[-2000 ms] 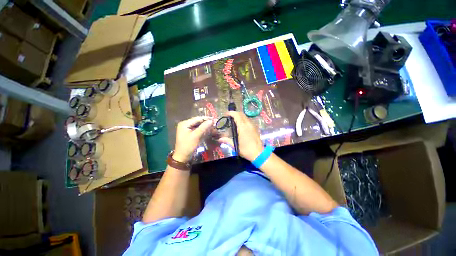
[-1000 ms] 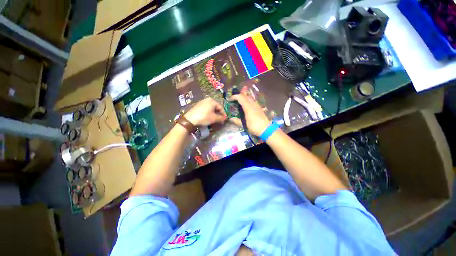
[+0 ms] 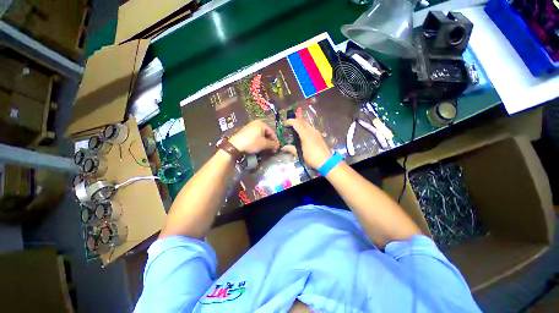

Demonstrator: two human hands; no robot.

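My right hand (image 3: 311, 145) is closed on the black soldering iron (image 3: 298, 142), its tip end pointing up the sheet. My left hand (image 3: 256, 137) is beside it with fingers bent together; what they pinch is too small to tell. A green ring board (image 3: 284, 131) shows partly between my hands, mostly covered by fingers. A small greyish round piece, perhaps a housing (image 3: 251, 161), is just below my left hand on the dark printed sheet (image 3: 208, 137).
Round housings (image 3: 98, 165) stand on cardboard (image 3: 140, 202) at left, beside green rings (image 3: 170, 172). Pliers (image 3: 361, 131), a fan (image 3: 353, 76), a fume cone (image 3: 383, 27), a black stand (image 3: 435, 79) and a round tin (image 3: 442, 112) are at right. A carton of leaded parts (image 3: 444, 195) is below.
Since the first frame, my hands have come together over the green ring, and the round piece is below my left hand. The view has shifted. Little differs from one second ago.
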